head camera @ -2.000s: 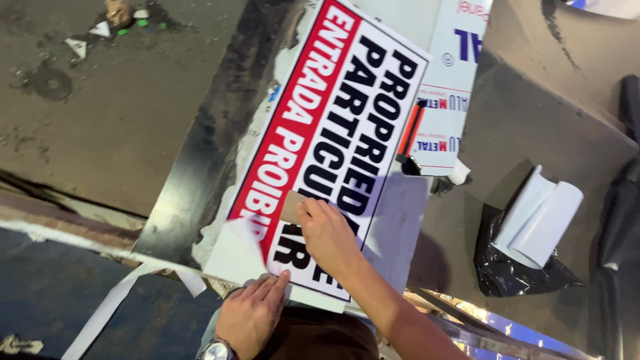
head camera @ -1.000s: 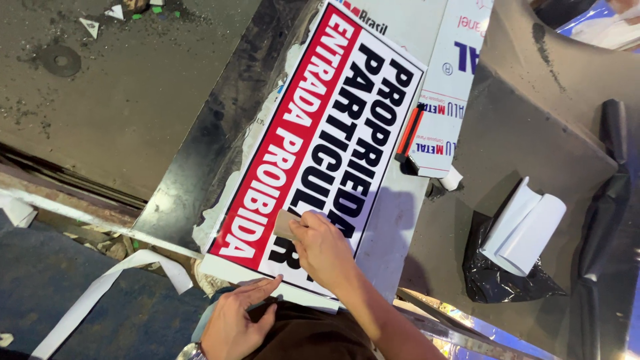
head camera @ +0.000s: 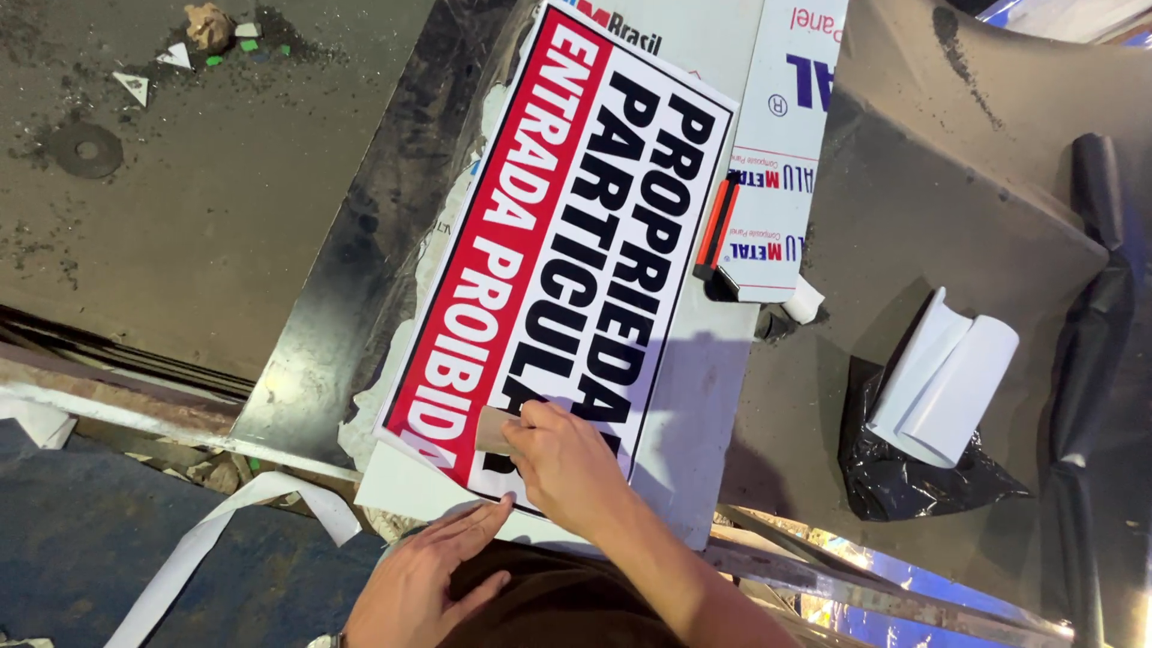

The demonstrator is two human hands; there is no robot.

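Note:
A red, white and black printed vinyl sign (head camera: 576, 225) lies slantwise on a pale panel (head camera: 702, 387). My right hand (head camera: 567, 459) grips a flat tan squeegee or card (head camera: 495, 430) that rests on the sign's lower part, over the last letters. The fingers hide part of the lettering. My left hand (head camera: 432, 567) touches the sign's bottom edge with its fingertips, thumb apart. Near that hand the sign's lower left corner looks slightly bent. An orange and black utility knife (head camera: 717, 225) lies right of the sign, beside a printed composite panel strip (head camera: 778, 207).
A white curled sheet (head camera: 954, 387) rests on a black plastic bag (head camera: 864, 477) at right. A black roll (head camera: 1084, 360) runs along the far right. A white strip (head camera: 207, 540) hangs at lower left. Scraps and a dark washer-like disc (head camera: 85, 150) lie upper left.
Two seconds ago the sign's lower left corner was lifted and blurred; now it lies lower. My right hand stays near the lower lettering, and the tan tool has shifted slightly along it.

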